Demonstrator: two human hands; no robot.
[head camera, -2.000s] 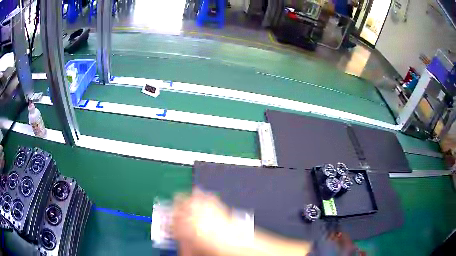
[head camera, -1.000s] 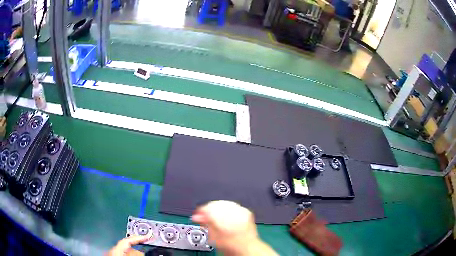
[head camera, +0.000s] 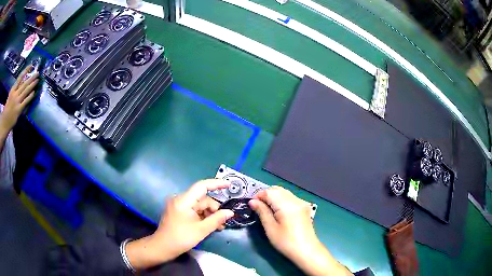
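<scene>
A silvery three-hole plate (head camera: 225, 174) lies on the green bench at the near edge, its middle and right part largely hidden by my hands. My left hand (head camera: 186, 218) and my right hand (head camera: 286, 223) hold a black disc (head camera: 241, 214) between their fingertips, over the near edge of the plate. A left fingertip is close to the plate's left round seat. Whether the disc touches the plate cannot be told.
Stacks of dark plates (head camera: 116, 81) stand at the upper left, beside another person's hand (head camera: 21, 91). On the right, a black mat (head camera: 323, 145) bears a black tray (head camera: 451, 194) with round ringed parts (head camera: 426, 166), one loose (head camera: 396, 184). A brown pouch (head camera: 402, 248) lies near it.
The view has swung left and down. My hands have come together at the plate, and the black disc now shows between them. Earlier my right hand was blurred over the plate's right end.
</scene>
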